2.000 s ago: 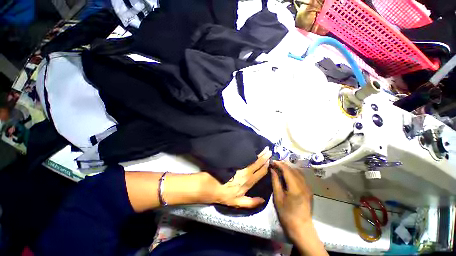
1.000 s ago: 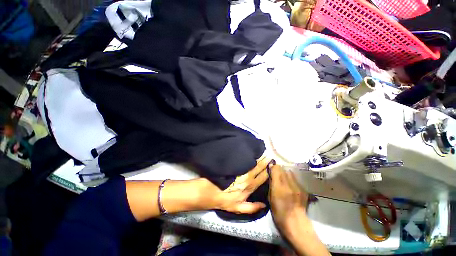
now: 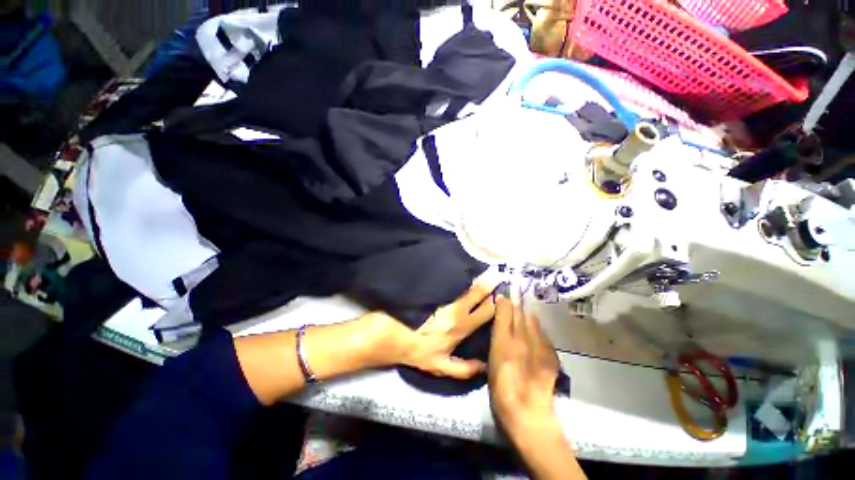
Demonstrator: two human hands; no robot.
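Note:
The black garment fabric (image 3: 281,206) with white panels (image 3: 145,211) lies across the machine table, its front end under my left hand (image 3: 445,339). My left hand lies on the black cloth, fingers pointing to the needle area, pressing it flat. My right hand (image 3: 523,361) lies beside it, fingertips at the presser foot area (image 3: 514,279); a small dark piece shows at its right edge. Whether its fingers grip cloth cannot be told. The sewing machine (image 3: 731,272) stands at right. The bright white lamp (image 3: 525,187) hides part of the machine head and cloth.
Scissors with red and orange handles (image 3: 703,394) lie under the machine arm. A pink-red basket (image 3: 684,61) stands behind the machine. A blue curved tube (image 3: 581,75) rises by the lamp. The white table's front edge (image 3: 403,417) runs before the lap. A patterned cover (image 3: 47,248) is at left.
The machine, lamp and basket appear shifted left in the view. My right hand has moved slightly left and its fingers lie straighter, close to my left fingertips. My left hand stays on the cloth.

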